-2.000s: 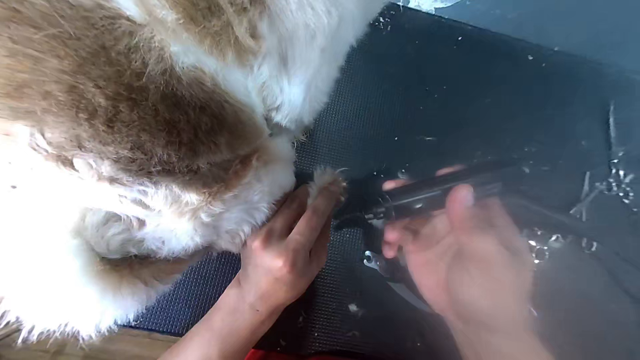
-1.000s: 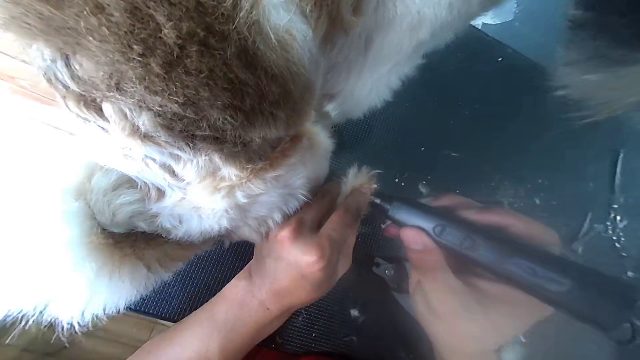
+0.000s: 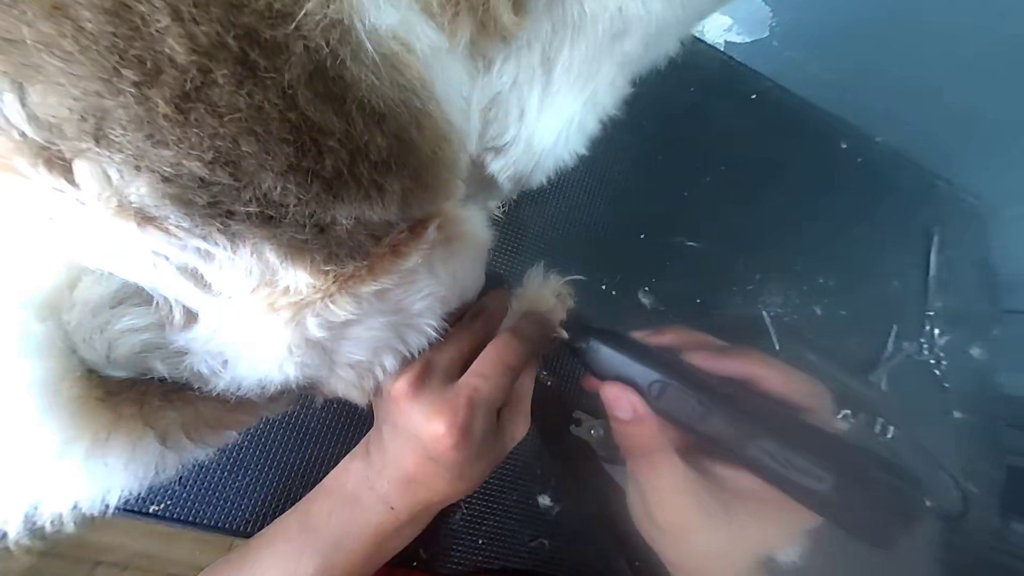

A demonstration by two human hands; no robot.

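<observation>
A brown and white furry animal, probably a dog, fills the left and upper left of the head view. My left hand is closed around one of its paws, whose pale fur tuft sticks out past the fingers. From the right, my right hand grips a dark handheld electric grooming tool. Its tip lies at the paw, beside my left fingertips; whether it touches cannot be told. The tool's exact kind is unclear.
The animal rests on a black textured table mat. A metal tool, partly hidden, lies between my hands. Metal implements and bits of fur are scattered at the right. Wooden floor shows at lower left.
Two seconds ago the tool was held differently, farther from the fur tuft; since then my right hand has brought its tip to the paw. My left hand keeps its hold.
</observation>
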